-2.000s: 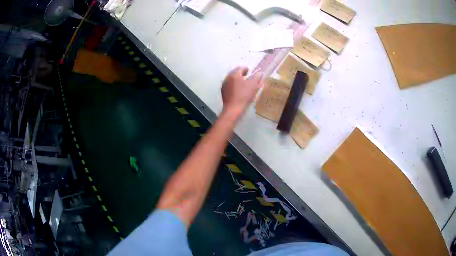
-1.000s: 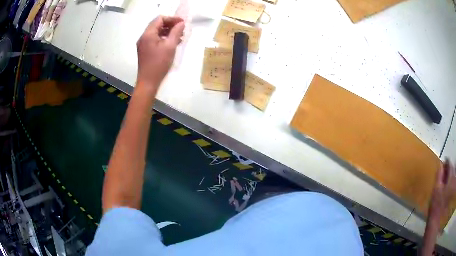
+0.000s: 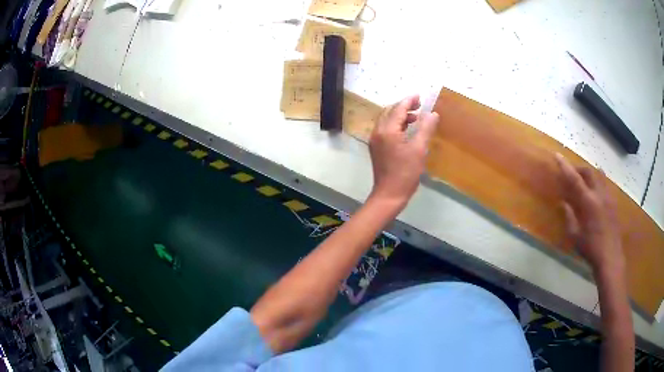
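Note:
The long tan pattern template (image 3: 502, 171) lies on top of white layers along the table's front edge. My left hand (image 3: 399, 145) is at its left end, fingertips pinching a thin pale-pink strip (image 3: 433, 99) that shows beside the card's corner. A faint reddish, blurred band runs over the card between my hands; its outline is unclear. My right hand (image 3: 590, 207) is blurred over the right half of the card, fingers partly spread; whether it holds anything is unclear.
Bundle tickets (image 3: 302, 87) lie left of the card under a dark bar weight (image 3: 333, 83). Another black weight (image 3: 606, 118) and a thin red stick (image 3: 580, 65) lie behind the card. Part of another tan card (image 3: 502, 3) is at the top edge.
My left hand has moved right from beside the tickets to the card's left end, bringing the pink strip. My right hand has entered from the right and moved left over the card.

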